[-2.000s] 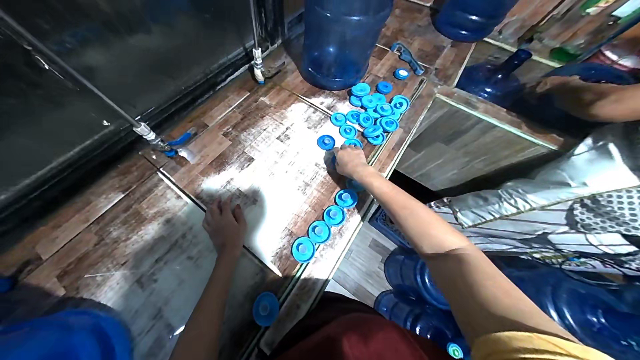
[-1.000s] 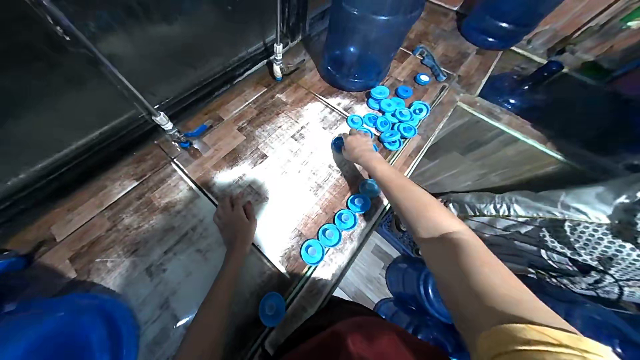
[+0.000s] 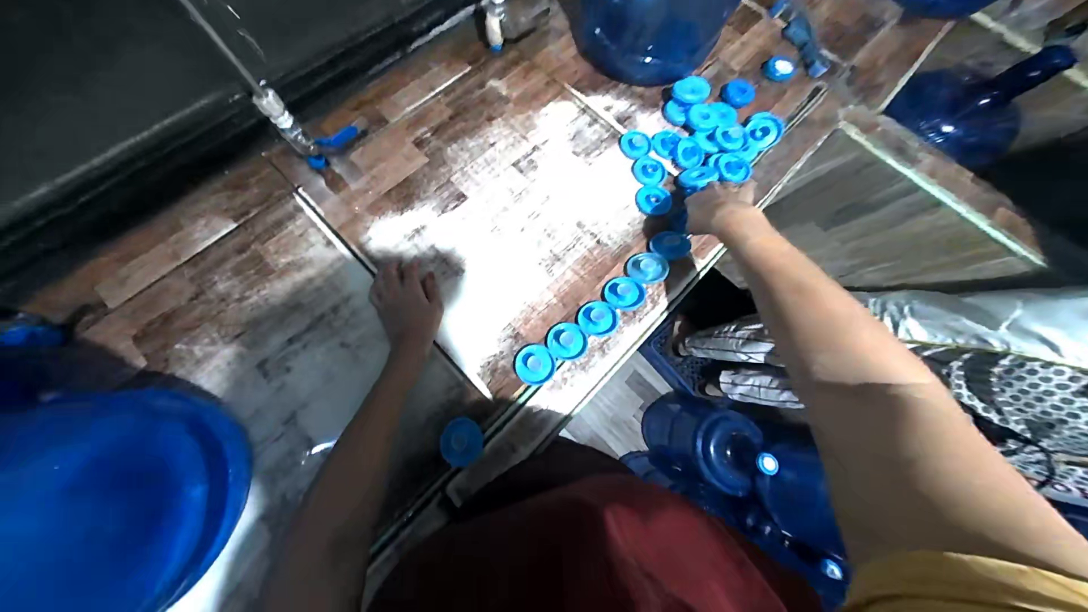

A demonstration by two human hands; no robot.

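Observation:
Blue plastic bottle caps [image 3: 597, 318] run in a slanting row along the front edge of the wood-patterned counter [image 3: 476, 195]. Beyond them, at the upper right, lies a loose heap of the same caps [image 3: 705, 127]. My right hand [image 3: 718, 208] reaches down at the near side of the heap, touching or right beside caps; its fingertips are partly hidden, so its hold cannot be told. Flat on the counter, left of the bright patch, rests my left hand [image 3: 406, 297] with nothing in it. One separate cap [image 3: 461, 442] lies nearer my body, by the edge.
A large blue water bottle [image 3: 650, 34] stands behind the heap. Pipes with a blue-handled valve [image 3: 340, 136] come down at the back left. A blue tub [image 3: 110, 501] fills the near left. More blue bottles [image 3: 731, 442] lie below the counter, and another [image 3: 960, 110] is at the right.
The row has grown longer toward the heap. My right hand has moved from the row's far end to the near side of the heap. My left hand has stayed on the counter.

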